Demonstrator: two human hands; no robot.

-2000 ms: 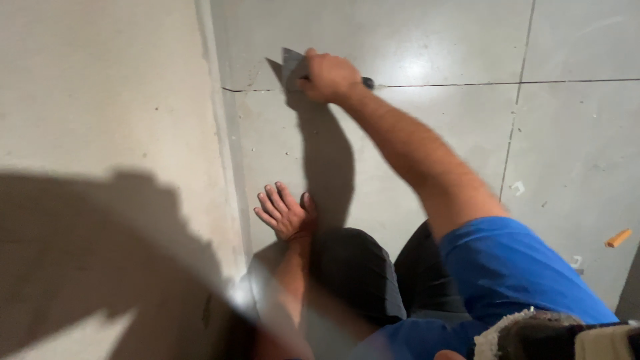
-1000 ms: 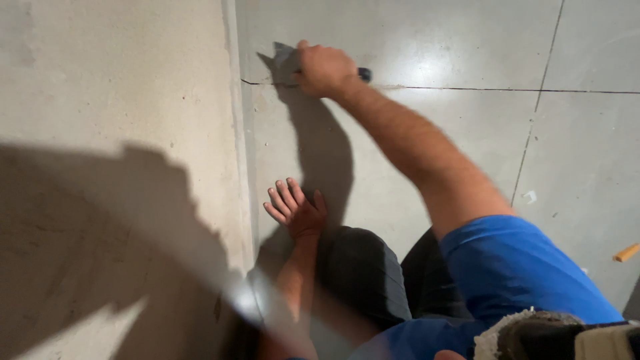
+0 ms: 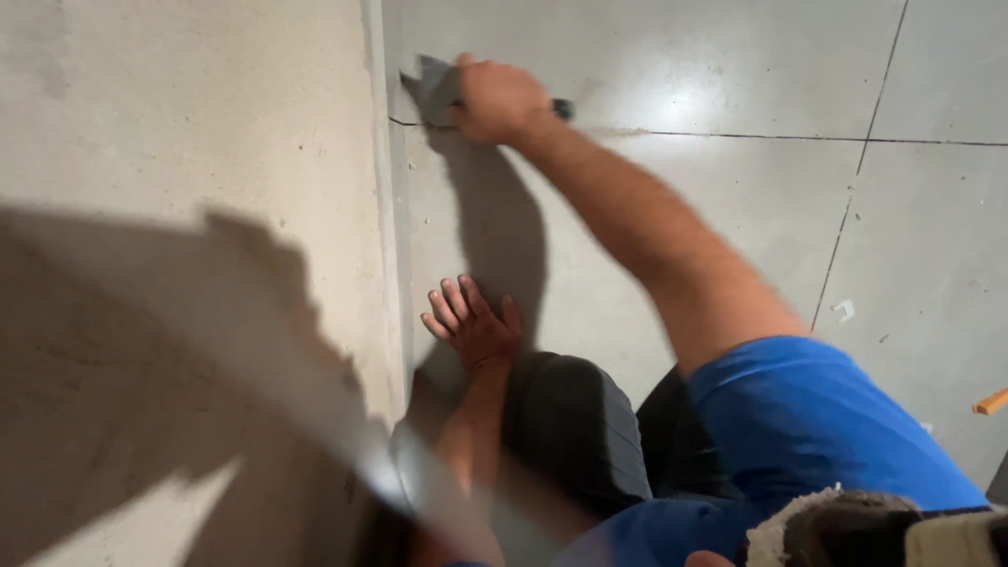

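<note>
My right hand [image 3: 500,101] grips the dark handle of a putty knife [image 3: 438,83] over the grey tiled floor. The wide metal blade points left, toward the foot of the wall, just above a dark joint line [image 3: 732,136]; whether its edge touches the floor cannot be told. Lower down, my left hand [image 3: 477,321] rests on the floor [image 3: 598,299] with fingers spread and nothing in it, close to the wall's base and beside my knee. A shadow of my right arm lies between the two hands.
A rough beige wall [image 3: 197,142] fills the left side, partly in shadow. A second joint line [image 3: 872,118] crosses the first at the right. A small white scrap [image 3: 843,309] and an orange piece [image 3: 991,402] lie on the floor at the right.
My right hand has shifted a little with the putty knife still in it. The left hand stays spread on the floor.
</note>
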